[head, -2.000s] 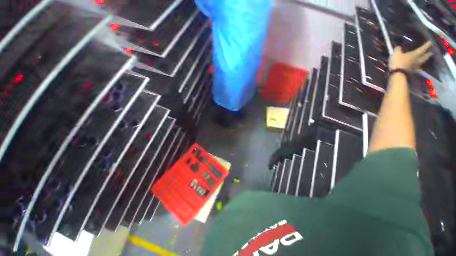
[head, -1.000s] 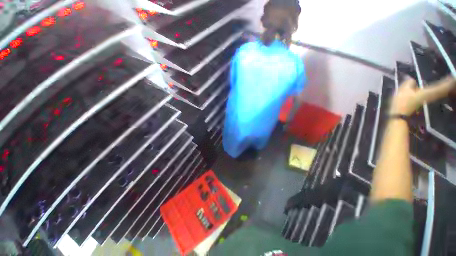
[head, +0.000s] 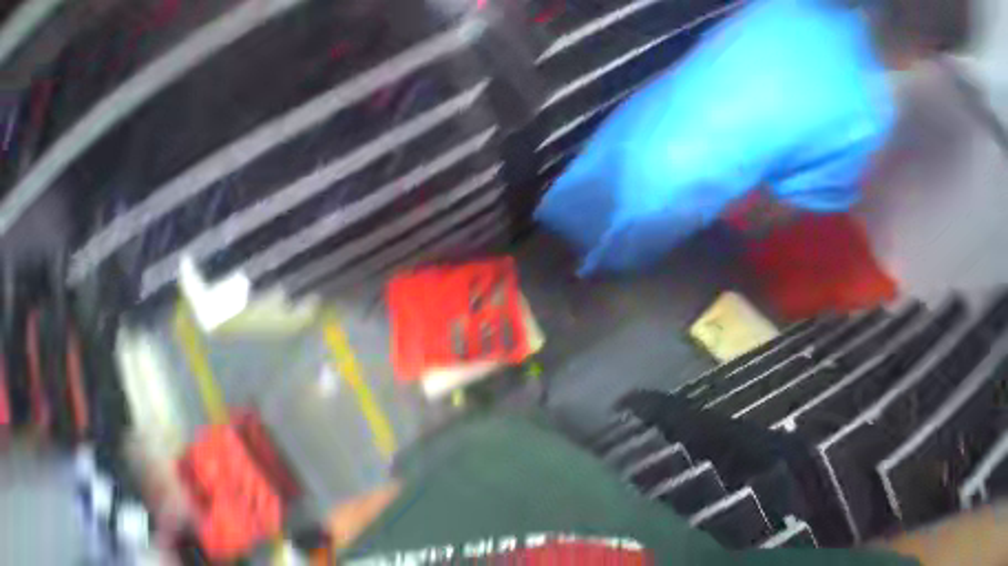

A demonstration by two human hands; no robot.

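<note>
A red-orange tray (head: 426, 321) with small dark units in its right part lies low beside the left rack, over a pale box or sheet. My left forearm (head: 365, 515) shows at the lower left, with a dark blurred shape at the wrist. The hand beyond it is too blurred to make out, near another red-orange tray (head: 232, 486). At the bottom right only part of my right forearm (head: 956, 540) shows; my right hand is out of the picture.
Black racks with pale edges (head: 321, 177) stand left, and more shelves (head: 851, 470) lower right. A person in a blue gown (head: 752, 111) bends in the aisle, near a red tray stack (head: 823, 265) and a cream carton (head: 732, 326). Yellow lines (head: 359, 381) mark the floor.
The view has swung left and tilted. My right hand has gone from the shelves out of the picture. My left forearm has come into view. The person in blue is now bent over.
</note>
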